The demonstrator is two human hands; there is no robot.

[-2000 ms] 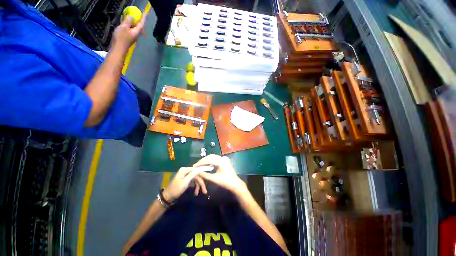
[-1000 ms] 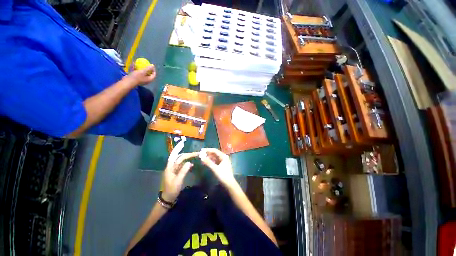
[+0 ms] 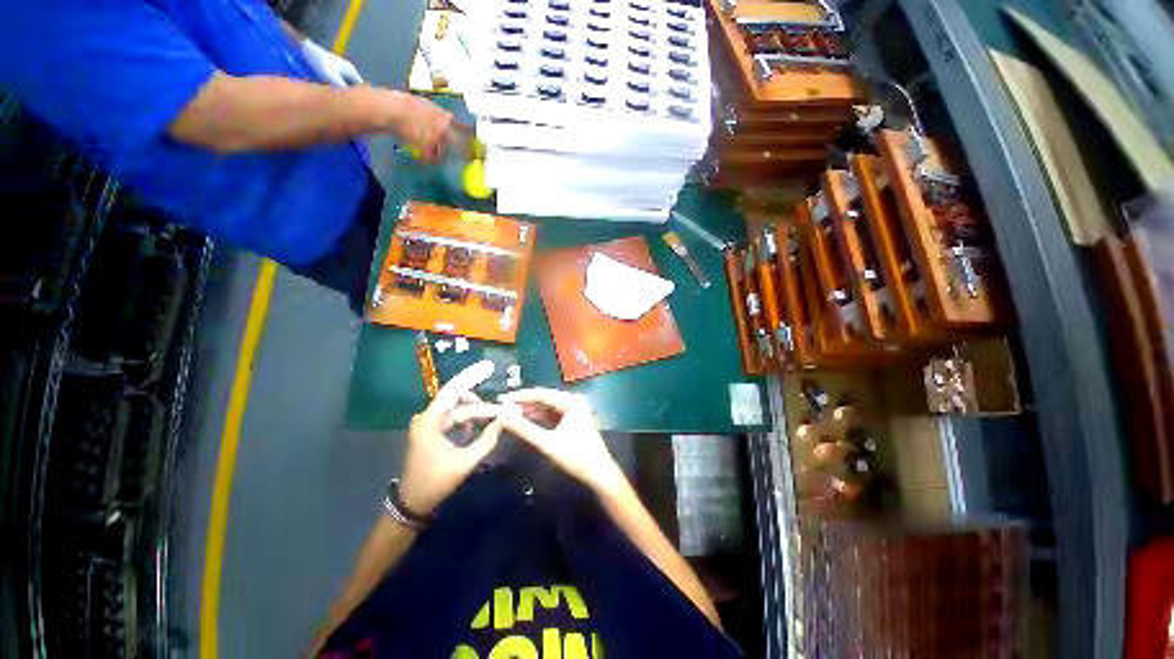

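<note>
My left hand [image 3: 442,451] and my right hand [image 3: 567,435] meet fingertip to fingertip over the front edge of the green table. A white cover, like a finger cot [image 3: 469,377], sits on a raised finger of my left hand. My right fingers pinch a tiny white item [image 3: 507,402] against a left fingertip; the fingers partly hide it. Behind them lie an orange-brown fixture [image 3: 451,317] with two silver bars over dark parts, and a plain orange-brown plate [image 3: 603,357] with a white sheet [image 3: 626,286] on it.
Small white scraps [image 3: 451,345] and an orange-yellow tool [image 3: 428,366] lie before the fixture. A tall white tray stack [image 3: 579,167] stands behind. A thin brush-like tool [image 3: 686,258] lies right of the plate. Stacked fixtures [image 3: 888,245] stand right. A person in blue [image 3: 258,180] reaches in from the left.
My hands stay together, first lowered near my body, then moved out to the table edge, with a left finger raised. The other person's hand has moved right to the yellow-green balls beside the trays.
</note>
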